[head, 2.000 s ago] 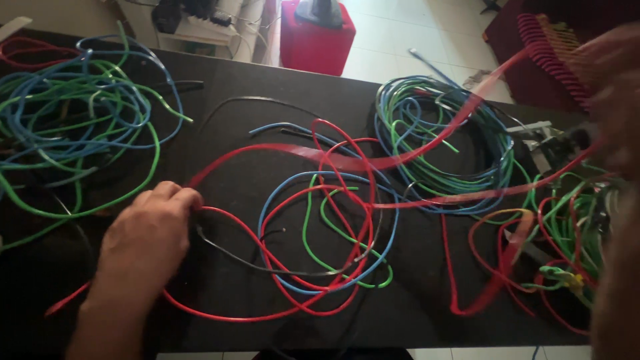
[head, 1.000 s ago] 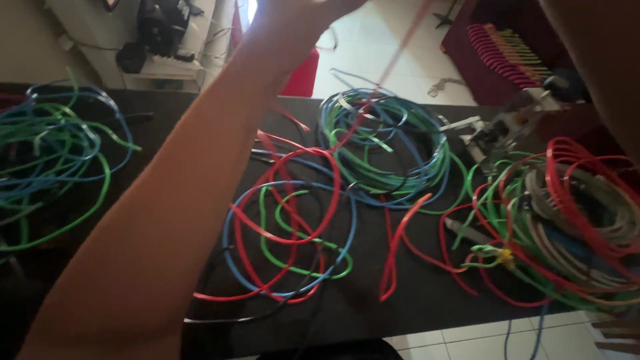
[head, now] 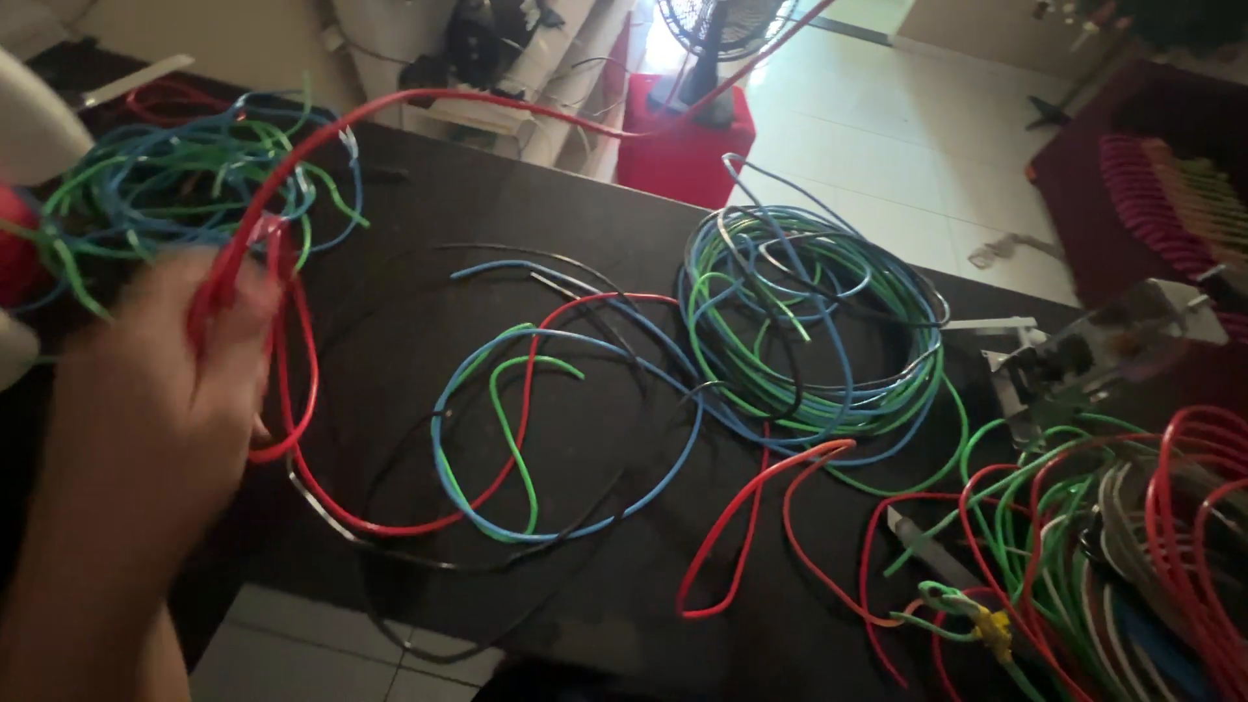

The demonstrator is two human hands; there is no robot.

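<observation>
My left hand (head: pixel 185 370) is at the left, blurred, closed around a looped red wire (head: pixel 312 409). One length of that wire arcs up and away to the top edge at the right. My right hand is out of view. Right of my left hand, loose loops of blue wire (head: pixel 575 336), green wire (head: pixel 507 429) and black wire (head: pixel 448 565) lie on the dark tabletop (head: pixel 604 234). A coil of green, blue and black wires (head: pixel 877 409) lies right of centre, with a bent red wire (head: pixel 721 507) in front of it.
Behind my left hand is a blue and green wire tangle (head: pixel 195 185). A mixed wire pile (head: pixel 1102 565), a metal device (head: pixel 1092 361) and a utility knife (head: pixel 926 546) are at the right. Beyond the table stand a red box (head: pixel 682 166) and a fan (head: pixel 721 39).
My left hand has come down from the top of the view to the left side. The red wire has left the loose loops in part and is now gathered in that hand.
</observation>
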